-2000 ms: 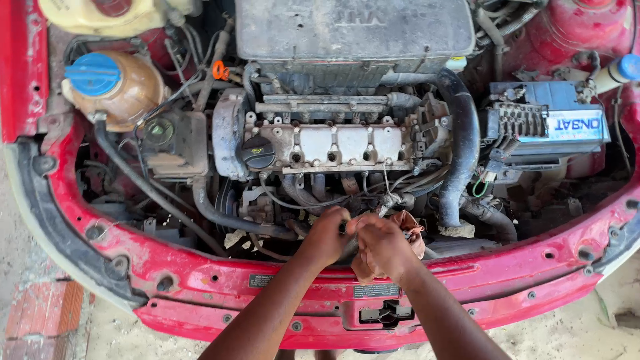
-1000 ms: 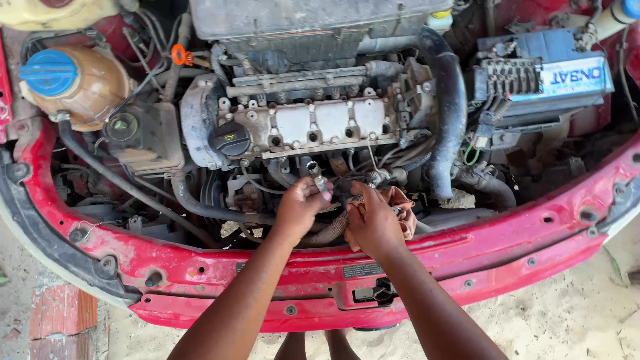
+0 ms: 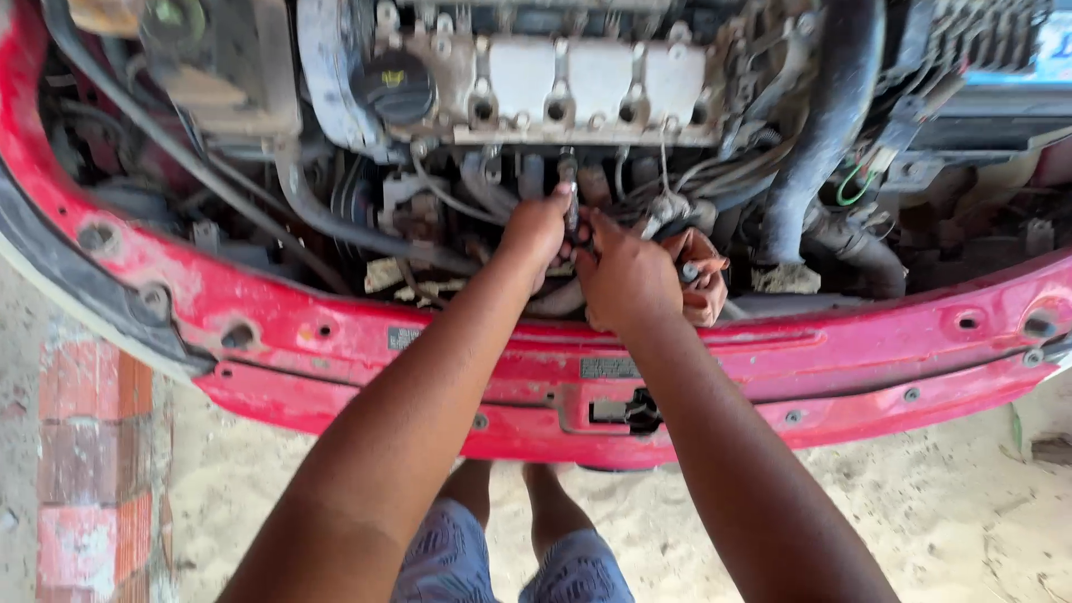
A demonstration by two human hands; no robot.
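Note:
My left hand (image 3: pixel 540 234) grips a slim metal tool (image 3: pixel 572 205), which looks like a socket on an extension. Its upper end meets the front edge of the engine's cylinder head cover (image 3: pixel 595 84), below the row of round holes. Close beside it on the right, my right hand (image 3: pixel 628 272) is closed around the tool's lower end, mostly hidden by the fingers. A brown cloth or glove (image 3: pixel 703 289) lies against the right side of my right hand, with a small round metal end showing in it. The black oil filler cap (image 3: pixel 394 86) sits at the cover's left end.
The red front crossmember (image 3: pixel 737 368) runs below my hands. Black hoses (image 3: pixel 201 176) pass on the left, and a thick intake hose (image 3: pixel 816 142) on the right. Loose wires (image 3: pixel 858 180) hang near the battery (image 3: pixel 1005 105). Sandy ground (image 3: pixel 904 502) and bricks (image 3: pixel 92 452) lie in front of the car.
The tool, tilted in my left hand a second ago, now stands nearly in line with the cover's front edge. My hands have come together around it. The view has moved closer and lower.

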